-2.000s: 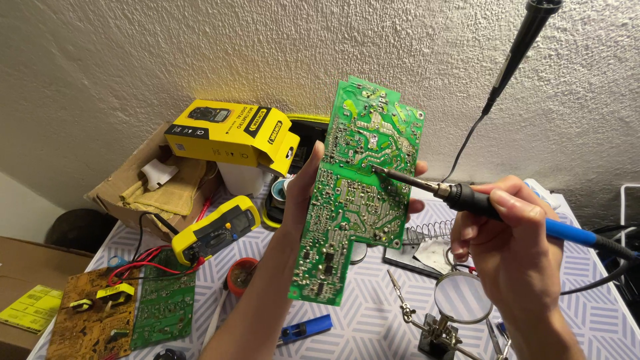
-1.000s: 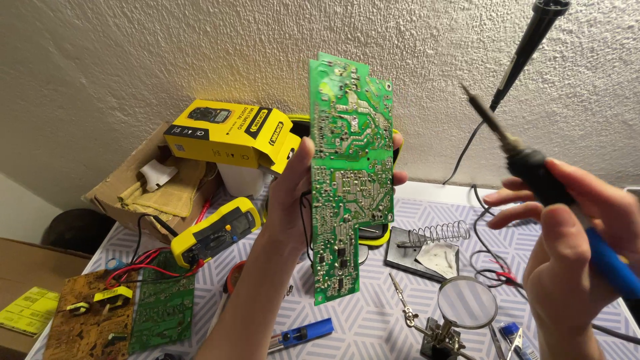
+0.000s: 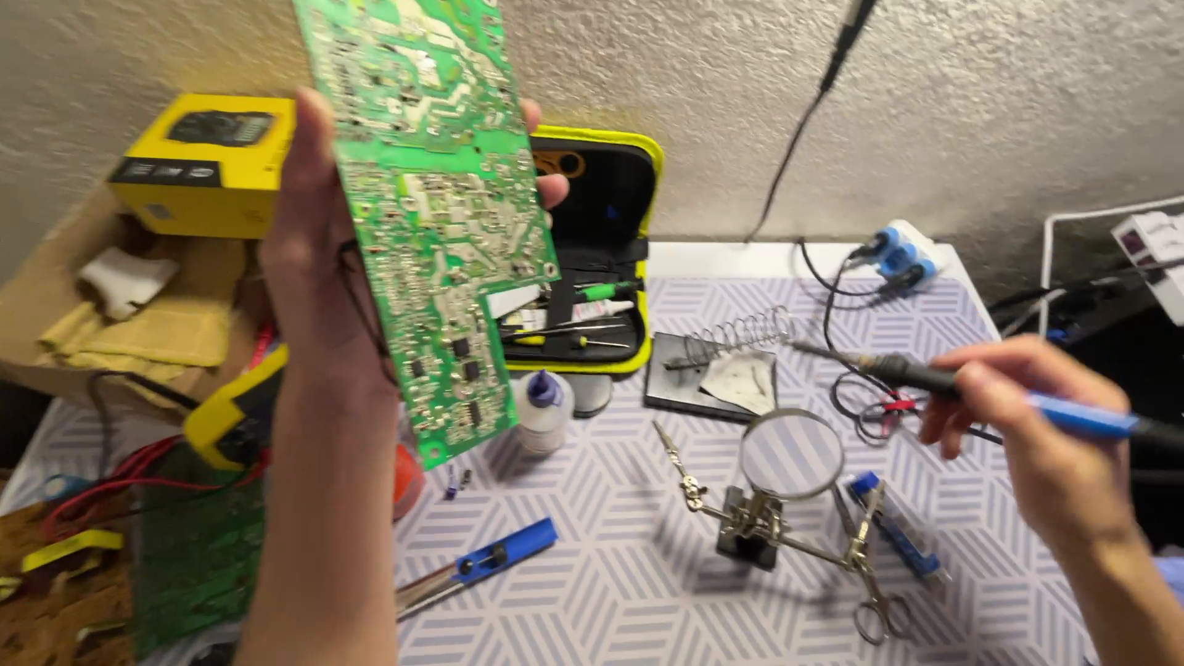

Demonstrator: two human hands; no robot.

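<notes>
My left hand [image 3: 314,213] grips a green printed circuit board [image 3: 444,213] by its long edges and holds it up above the table, solder side towards me. In my right hand [image 3: 1027,407] is a soldering iron [image 3: 934,379] with a blue and black handle. Its tip points left, close to the right end of a coiled wire iron stand [image 3: 740,333], apart from the board; whether it touches the coil I cannot tell. A whitish cleaning pad [image 3: 740,381] lies on the stand's base.
Below the iron stands a helping-hands magnifier [image 3: 793,453] with clips. A blue desoldering pump [image 3: 504,552], a dropper bottle [image 3: 543,412] and an unzipped tool case [image 3: 601,250] are around the board. At left are a yellow multimeter box [image 3: 208,166], a multimeter [image 3: 231,416] and another circuit board [image 3: 199,546].
The soldering iron, over the board two seconds ago, has moved away to the right and down to the coiled stand. My left hand still holds the board. The view has shifted.
</notes>
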